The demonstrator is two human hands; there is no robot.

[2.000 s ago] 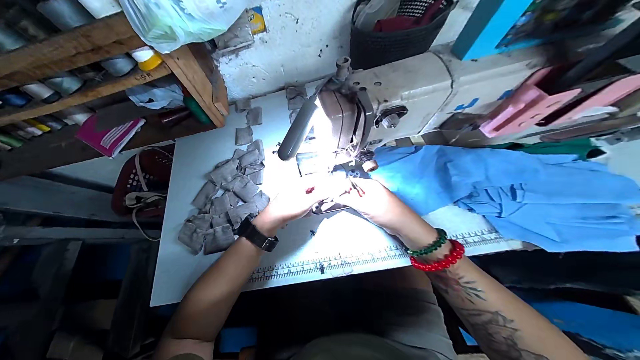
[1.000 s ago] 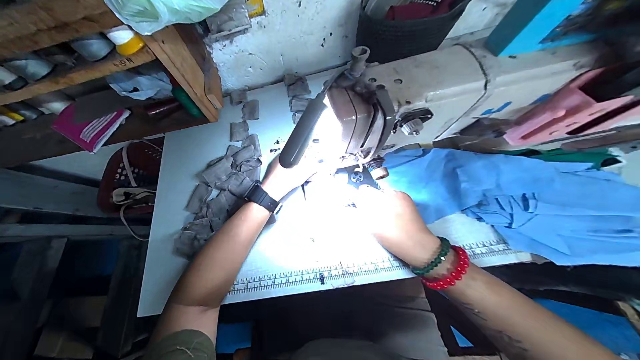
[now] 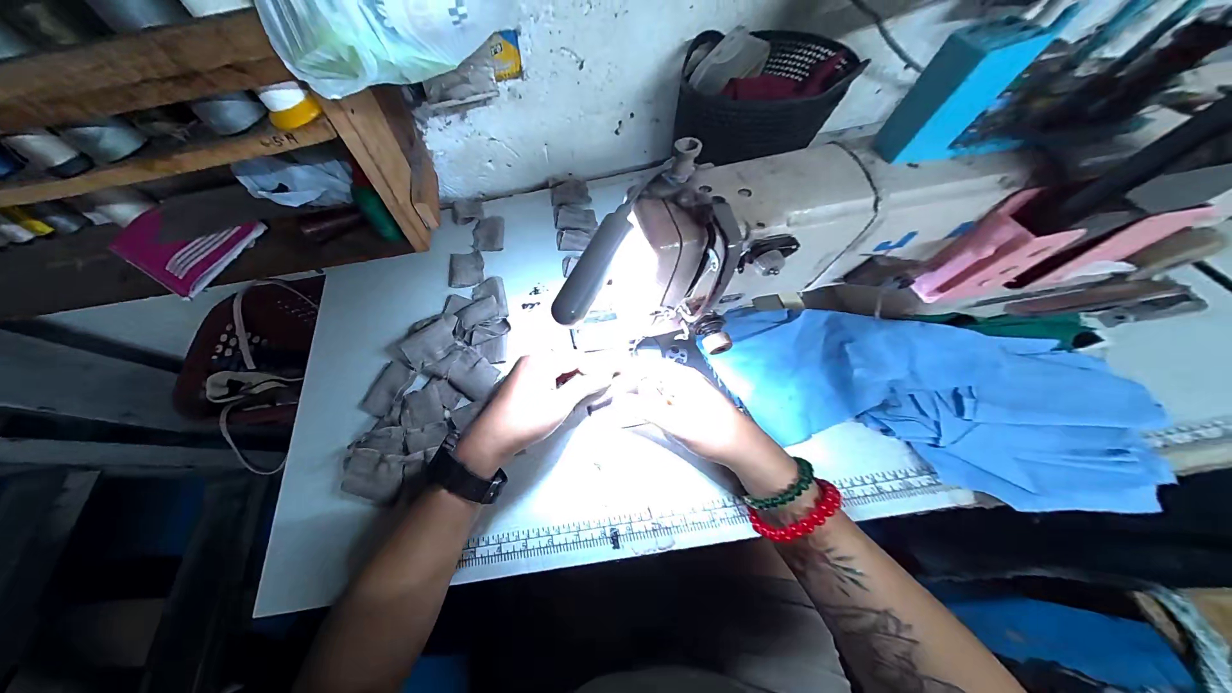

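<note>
Under the bright lamp of a sewing machine (image 3: 693,241), my left hand (image 3: 529,399) and my right hand (image 3: 679,399) meet just in front of the needle area. Both have bent fingers around a small greyish piece (image 3: 608,402), apparently fabric; glare hides its outline and the fingertips. A pile of small grey-brown fabric pieces (image 3: 428,346) lies left of my left hand. Blue cloth (image 3: 866,375) spreads to the right of my right hand. The lamp's dark grey shade (image 3: 589,274) hangs above my left hand.
A ruler tape (image 3: 577,539) runs along the table's front edge. Wooden shelves (image 3: 173,159) with thread spools stand at the back left. A black basket (image 3: 760,106) sits behind the machine, and pink holders (image 3: 1020,245) are at the right. A dark red basket (image 3: 207,356) is left of the table.
My left hand has come back from beside the lamp shade toward the table's front, and my right hand has moved in to meet it in front of the needle area.
</note>
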